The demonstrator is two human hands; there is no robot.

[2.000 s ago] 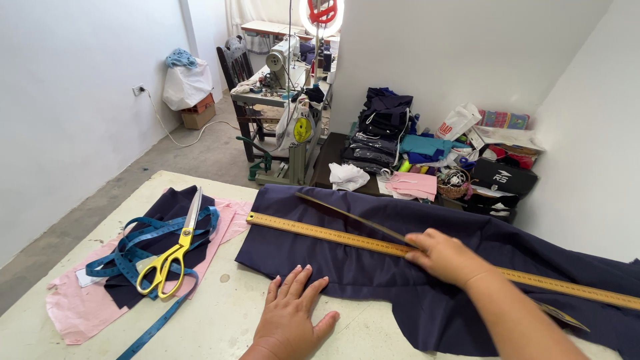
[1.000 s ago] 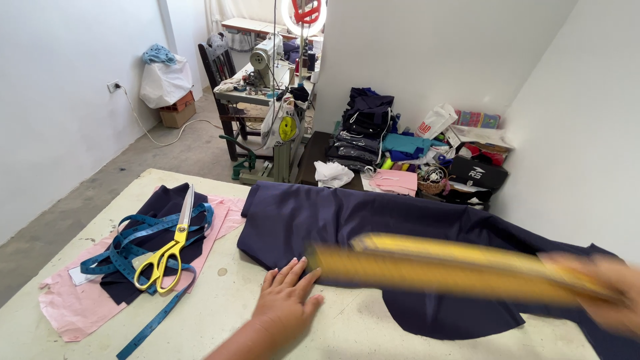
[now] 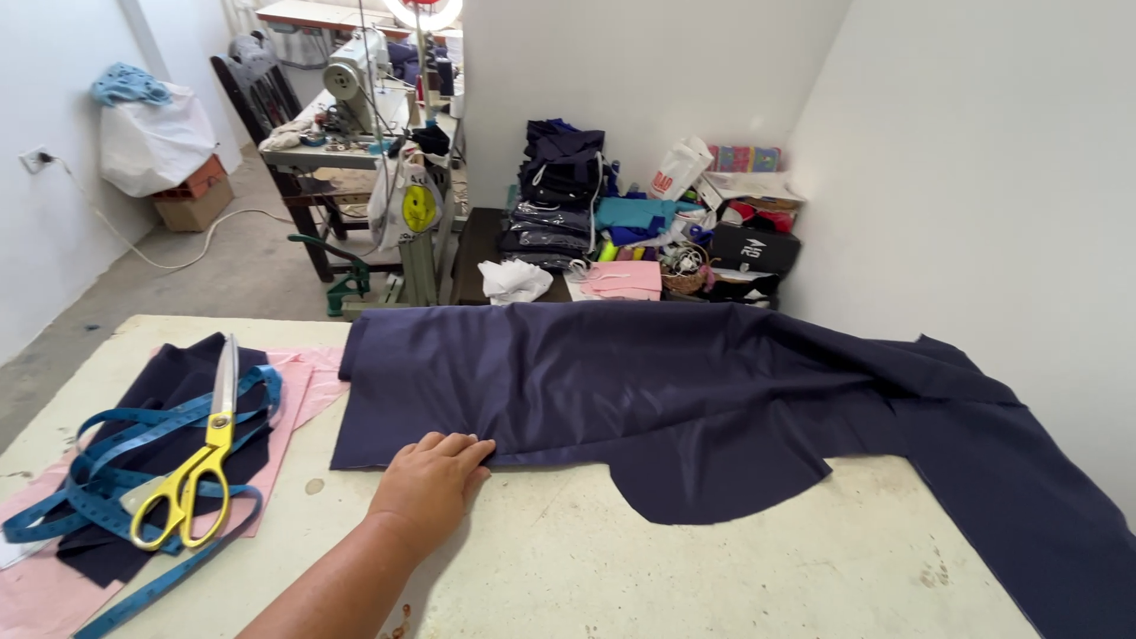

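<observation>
Navy blue fabric (image 3: 568, 382) lies folded and creased across the cream table (image 3: 550, 550), its right part running down to the right edge of the view. My left hand (image 3: 435, 479) rests on the fabric's near edge, left of the middle, fingers bent over it; whether it pinches the cloth is unclear. My right hand is out of view. Left of the fabric, yellow-handled scissors (image 3: 216, 435) and a blue measuring tape (image 3: 98, 479) lie on dark cloth scraps (image 3: 177, 382) and pink cloth (image 3: 288, 426).
Behind the table are a sewing machine (image 3: 355, 80) on its stand, a dark chair (image 3: 257, 89) and a low dark table piled with folded dark garments (image 3: 559, 169), a pink cloth piece (image 3: 626, 280) and a black box (image 3: 754, 248). White walls flank the room.
The long wooden ruler and curved ruler, on or over the fabric earlier, are out of view. My right hand, last seen moving them rightward, has left the view. My left hand stays by the fabric's edge.
</observation>
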